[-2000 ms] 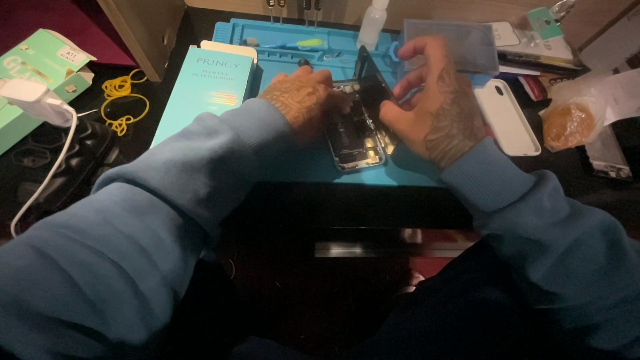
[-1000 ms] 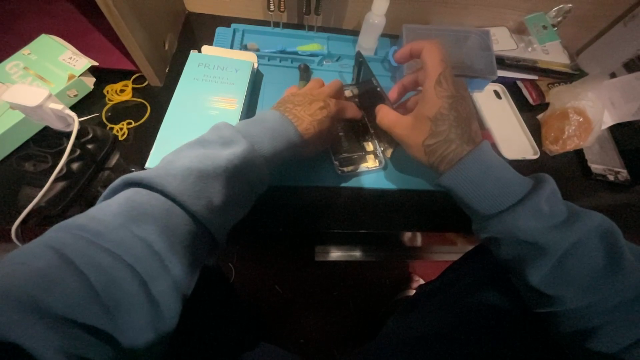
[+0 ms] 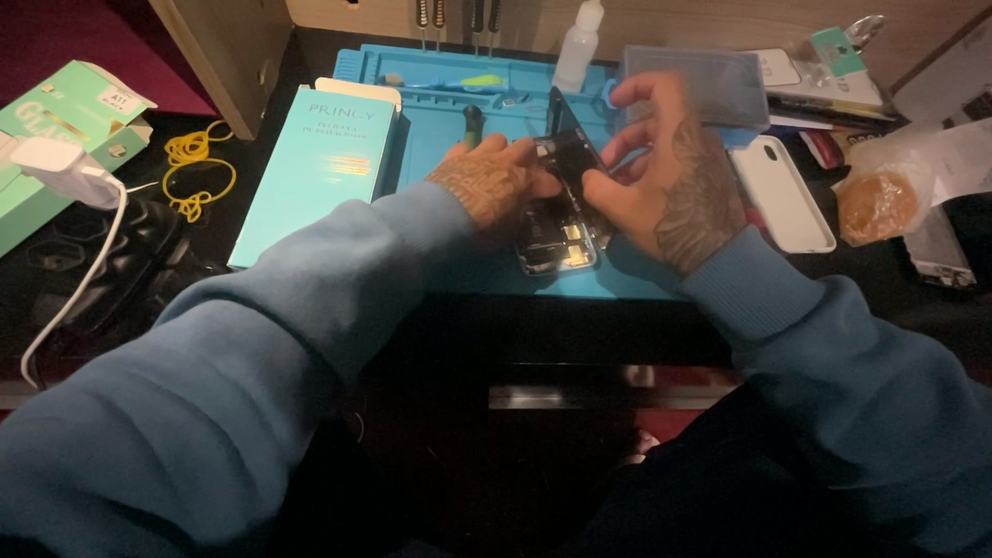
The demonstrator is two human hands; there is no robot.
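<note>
An opened smartphone body lies on a blue silicone repair mat, its inner parts showing at the lower end. Its dark display panel is tilted up along the right side. My left hand rests over the left and upper part of the body, fingertips inside it; whether they pinch anything is hidden. My right hand holds the display panel's right edge, thumb against it and the other fingers curled above. A screwdriver with a dark handle lies just beyond my left hand.
Left of the phone stands a turquoise box. Behind are a brush, a white plastic bottle and a clear plastic case. To the right lie a white phone case and a bagged orange item. Yellow cord lies left.
My left hand has shifted from the phone's upper end a little down over its body, uncovering the screwdriver handle more. My right hand stays at the display panel.
</note>
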